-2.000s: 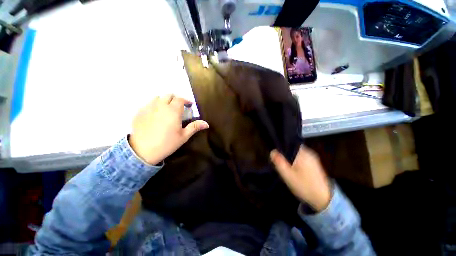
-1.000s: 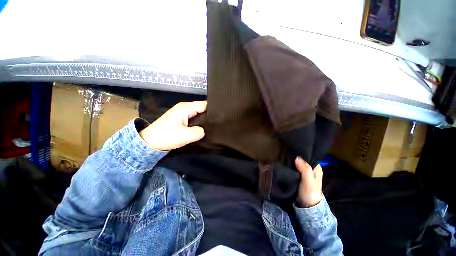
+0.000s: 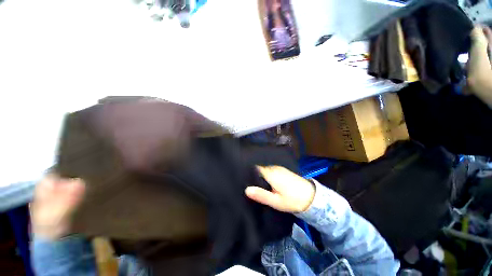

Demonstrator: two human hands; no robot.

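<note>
The dark garment [image 3: 226, 194] hangs over the table's front edge and my lap, blurred by motion. Its olive-brown piece [image 3: 135, 210] faces up on the left, with a smooth purplish-brown flap [image 3: 145, 129] over it. My left hand [image 3: 56, 205] is at the left edge of the brown piece, blurred, and holds it. My right hand [image 3: 283, 190] pinches the black cloth on the right side between thumb and fingers. The sewing machine's metal parts [image 3: 183, 13] show only partly at the top edge.
A phone [image 3: 280, 32] lies on the white table [image 3: 216, 70], with small tools [image 3: 350, 58] to its right. Dark cut strips [image 3: 385, 56] hang at the table's right end. Another person's hand [image 3: 480, 64] is at the far right by black cloth. Cardboard box [image 3: 372, 126] below.
The view has swung right. The garment, held in both hands, has come away from the machine and its brown piece is spread to the left. Another person's hand has appeared at the right.
</note>
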